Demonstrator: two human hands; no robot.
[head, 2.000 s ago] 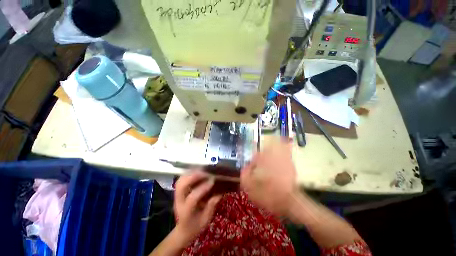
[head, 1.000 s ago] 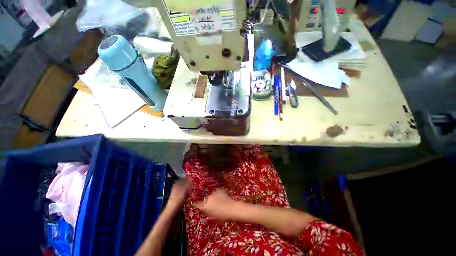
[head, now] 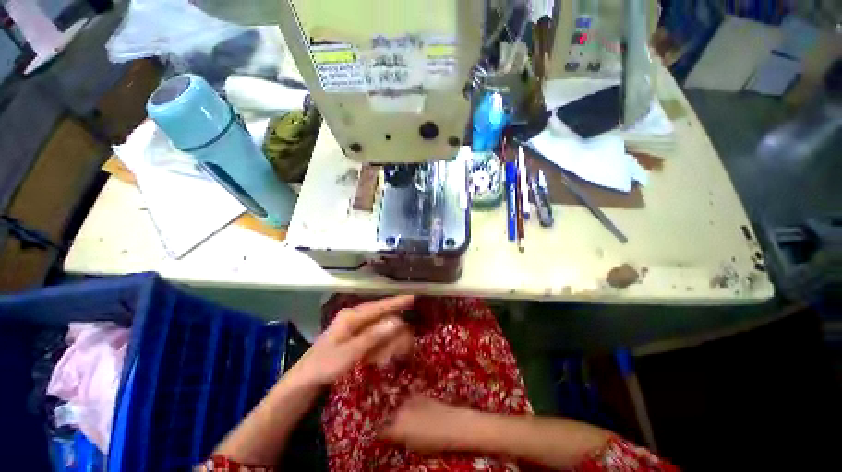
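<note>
My left hand point(head: 365, 339) is over my lap in front of the table edge, its fingers pointing right and partly apart; I cannot tell if it holds anything. My right hand point(head: 413, 422) is lower over the lap, blurred, its fingers hidden or smeared, so its grip cannot be told. The cream sewing machine head point(head: 388, 101) stands above the shiny needle plate point(head: 415, 219). The dark presser foot area point(head: 406, 175) is under the head. No fabric shows on the plate.
A blue crate point(head: 198, 369) with a pink garment point(head: 92, 373) stands at left. A light blue flask point(head: 217, 147) lies left of the machine. Right of it are a small round dish point(head: 484, 179), pens point(head: 511, 201), a slim metal blade point(head: 593, 210), a phone point(head: 589, 112) and a control box point(head: 583, 41).
From the machine's front, both hands went down to the lap. Since the last earlier frame, my left hand has risen toward the table edge and my right hand has shifted slightly lower.
</note>
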